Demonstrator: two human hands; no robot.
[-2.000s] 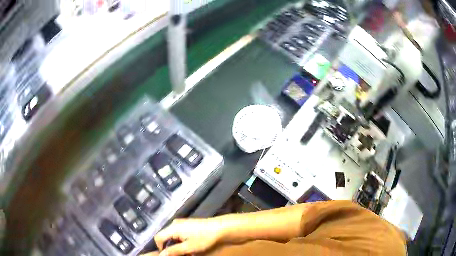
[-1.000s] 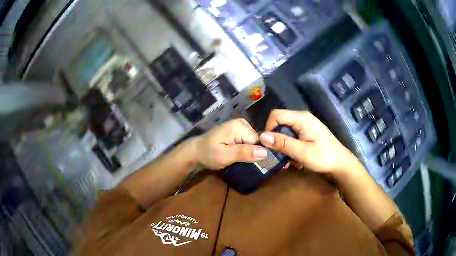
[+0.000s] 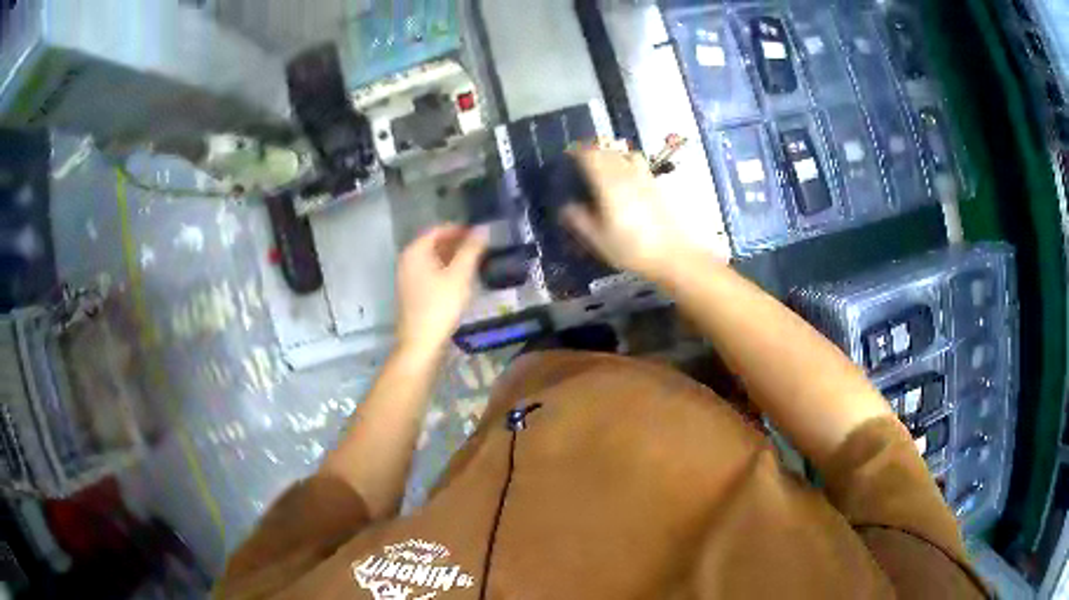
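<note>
My left hand [image 3: 436, 284] is over the front of the white machine bed [image 3: 358, 252], blurred, its fingertips beside a dark oblong piece [image 3: 506, 267]. Whether it grips that piece cannot be told. My right hand [image 3: 627, 213] reaches over the black fixture [image 3: 565, 252], fingers spread around or beside a black shape [image 3: 556, 188], possibly a housing. Blur hides whether it is held. Black housings [image 3: 804, 170] lie in the clear blister tray [image 3: 750, 240] at the upper right. More housings [image 3: 900, 340] lie in stacked trays [image 3: 832, 307] at the right.
A blue-lit control screen [image 3: 502, 335] is on the machine's front edge. A dark vertical machine assembly [image 3: 322, 111] stands behind my left hand. A long dark rail [image 3: 604, 59] runs back from the fixture. Grey floor [image 3: 211, 316] with a yellow line shows at the left.
My hands were together on a black housing at my chest. They are now apart and further forward, over the machine. The view has turned, with the machine now in front.
</note>
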